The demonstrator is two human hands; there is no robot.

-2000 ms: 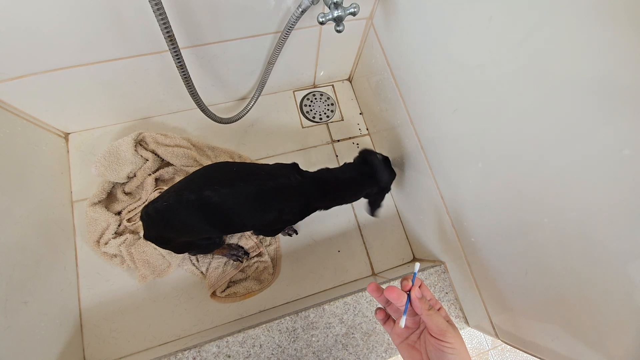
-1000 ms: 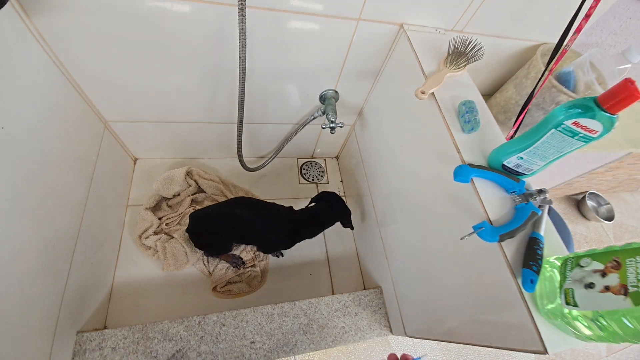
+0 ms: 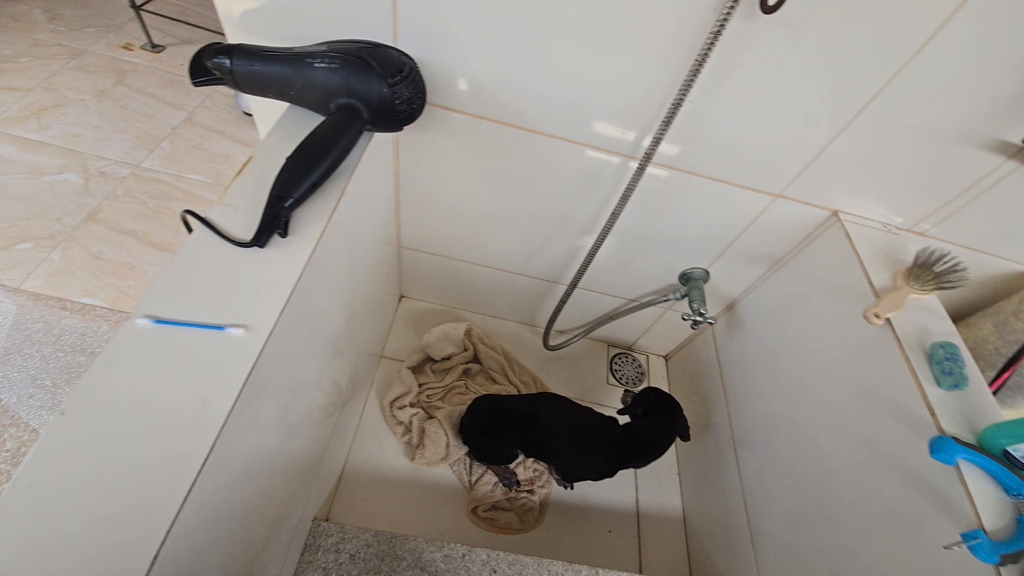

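Neither of my hands shows in the head view now. On the white tiled ledge at left lies a cotton swab [image 3: 192, 325] with a blue stem, and farther up the same ledge rests a black hair dryer [image 3: 320, 80], its cord end hanging near the handle. Down in the tiled basin a black dog [image 3: 552, 432] is partly on a crumpled beige towel [image 3: 432, 392], its head turned back beside the round floor drain [image 3: 628, 369].
A metal shower hose [image 3: 632, 184] hangs to a wall tap [image 3: 694, 296]. The right ledge holds a bristled brush [image 3: 916, 284], a blue-green soap bar [image 3: 949, 366], blue-handled clippers [image 3: 972, 456] and part of a green bottle [image 3: 1002, 442]. A granite curb [image 3: 416, 552] edges the basin.
Two seconds ago a hand held a blue-stemmed swab; no hand shows now, and such a swab lies on the left ledge. The dog's head has turned back. The view has swung left.
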